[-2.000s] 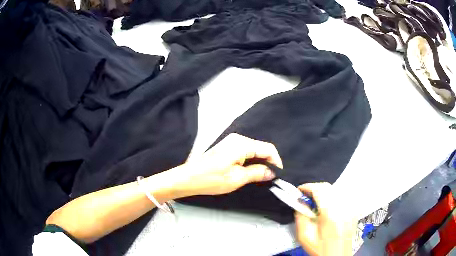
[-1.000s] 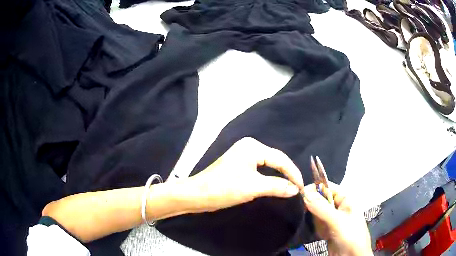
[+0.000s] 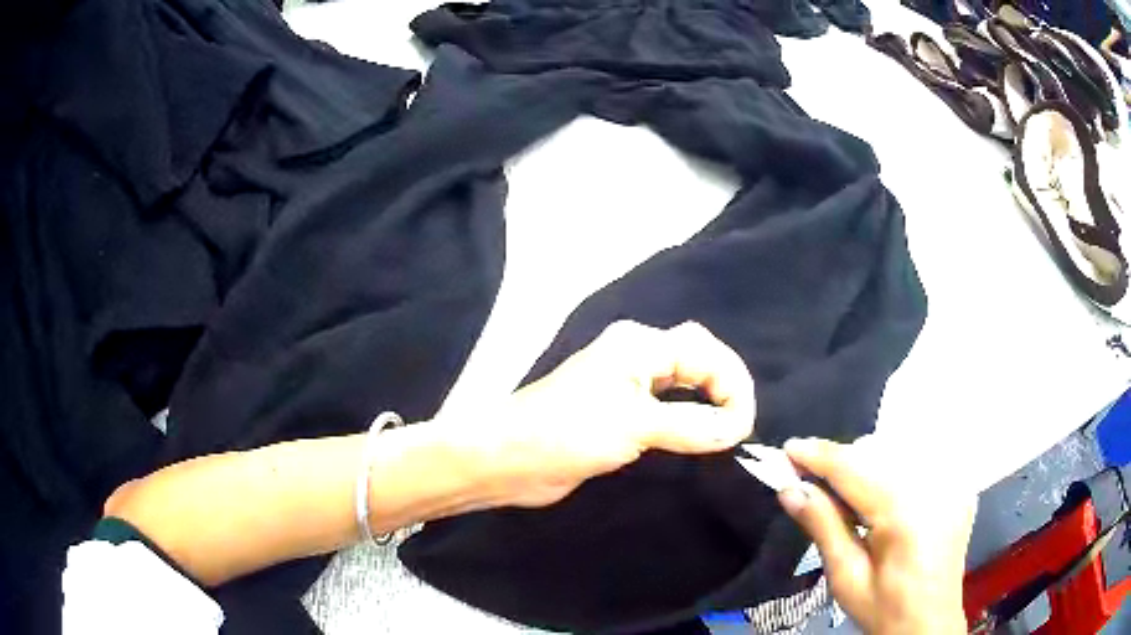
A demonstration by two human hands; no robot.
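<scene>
Black trousers (image 3: pixel 744 298) lie spread in front of me, with the two legs apart and pointing toward me. My left hand (image 3: pixel 620 409) pinches the cloth of the right-side leg near its lower end, between thumb and forefinger. My right hand (image 3: pixel 881 527) holds small thread snips (image 3: pixel 769 468), with the silver blades pointing left at the cloth edge beside my left fingertips. The grip of the snips is mostly hidden in my right hand. A thread at the blades cannot be made out.
A pile of black garments (image 3: pixel 99 223) lies at the left. Dark-edged cream looped pieces (image 3: pixel 1064 186) are heaped at the upper right of the white table (image 3: pixel 980 298). A red object (image 3: pixel 1054 571) is below the table edge at lower right.
The snips pointed upward a second ago, away from the cloth; now their blades point left at the cloth edge by my left fingertips. My right hand has moved slightly right.
</scene>
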